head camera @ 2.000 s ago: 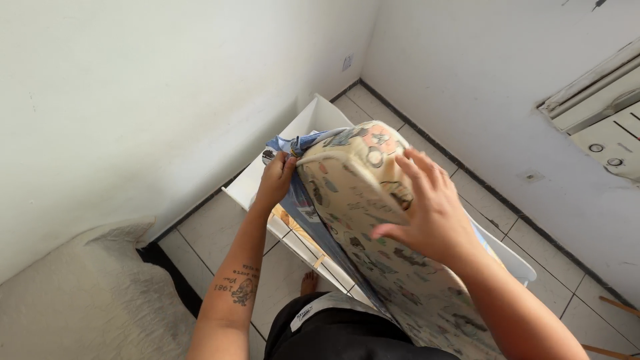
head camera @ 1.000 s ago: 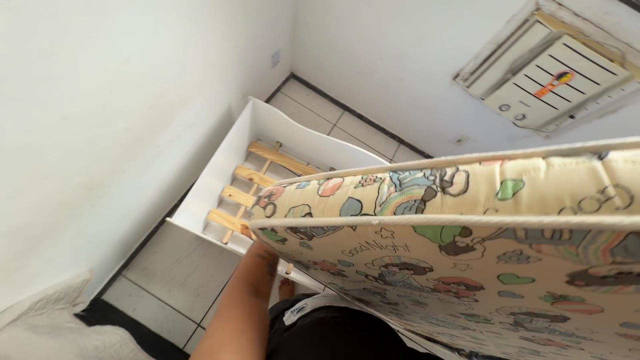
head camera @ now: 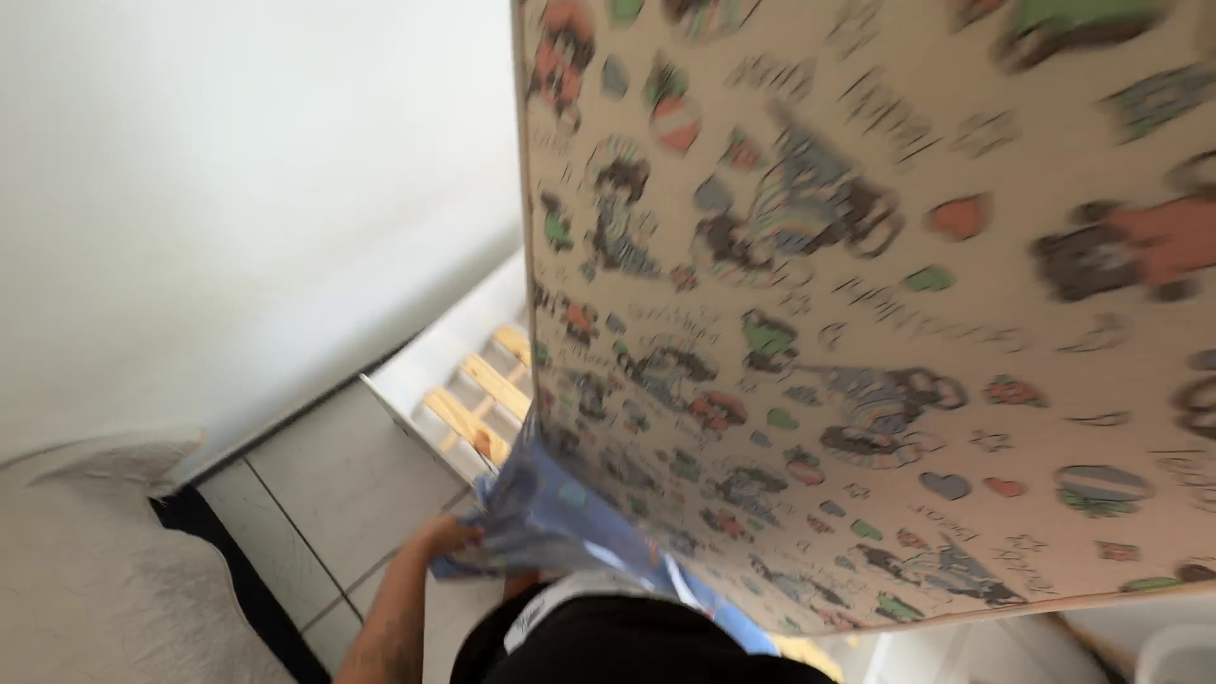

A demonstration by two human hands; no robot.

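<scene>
A child's mattress point(head camera: 855, 313) with printed bears and hearts stands tilted up and fills the right half of the view. At its lower left edge my left hand point(head camera: 451, 537) grips a blue plastic cover point(head camera: 570, 513), which runs along the mattress's bottom edge past my waist. My right hand cannot be seen. Partly behind the mattress is a white bed frame point(head camera: 408, 418) with wooden slats point(head camera: 461, 423).
A white wall point(head camera: 237, 190) rises on the left. Pale fabric with a black edge point(head camera: 104, 560) lies at the lower left, beside the tiled floor point(head camera: 332, 475). A white round container point(head camera: 1178, 655) shows at the bottom right corner.
The mattress has been raised and turned so that its broad printed face is toward me. My right hand, seen two seconds ago near the mattress, is out of view.
</scene>
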